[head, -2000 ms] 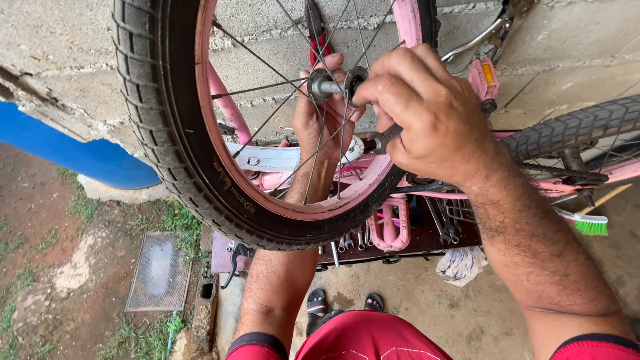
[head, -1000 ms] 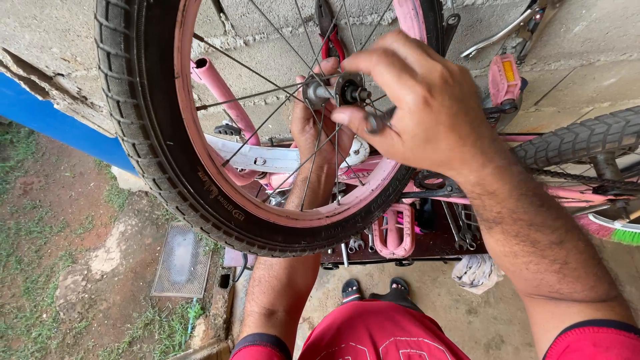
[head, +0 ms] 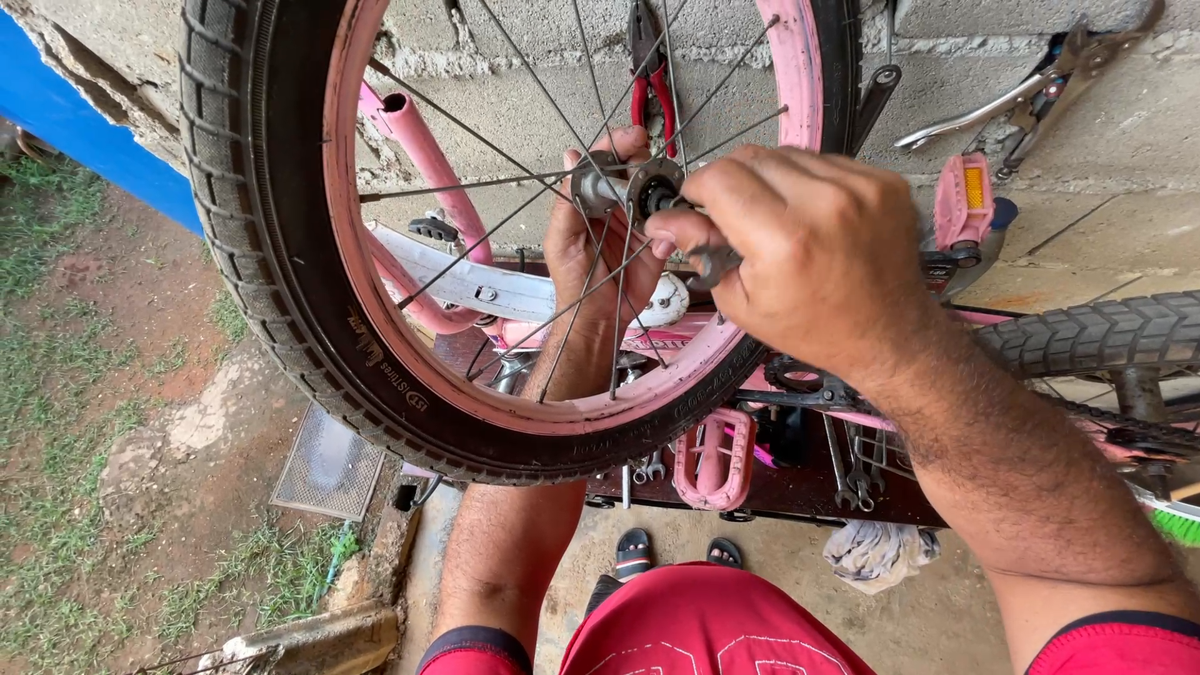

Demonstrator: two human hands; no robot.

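A bicycle wheel with a pink rim (head: 345,234) and a black knobby tyre (head: 246,202) is held up in front of me. My left hand (head: 600,244) reaches behind the spokes and grips the grey wheel hub (head: 605,187) from its far side. At the near end of the hub my right hand (head: 797,244) has thumb and forefinger at the axle end (head: 662,199). A metal wrench (head: 710,265) is held in that same hand, its jaw showing below the thumb; the rest of it is hidden by the palm.
Pink bicycle frame parts (head: 436,173), a white chain guard (head: 469,281) and a pink pedal (head: 714,459) lie behind and below the wheel. Several wrenches (head: 848,469) rest on the dark bench (head: 905,492). Red-handled pliers (head: 653,89) are by the block wall. Another tyre (head: 1106,330) is at right.
My right hand has stayed near the axle end, its fingers shifting there. My left hand keeps its hold on the hub. The wrench jaw shows more plainly now than two seconds ago.
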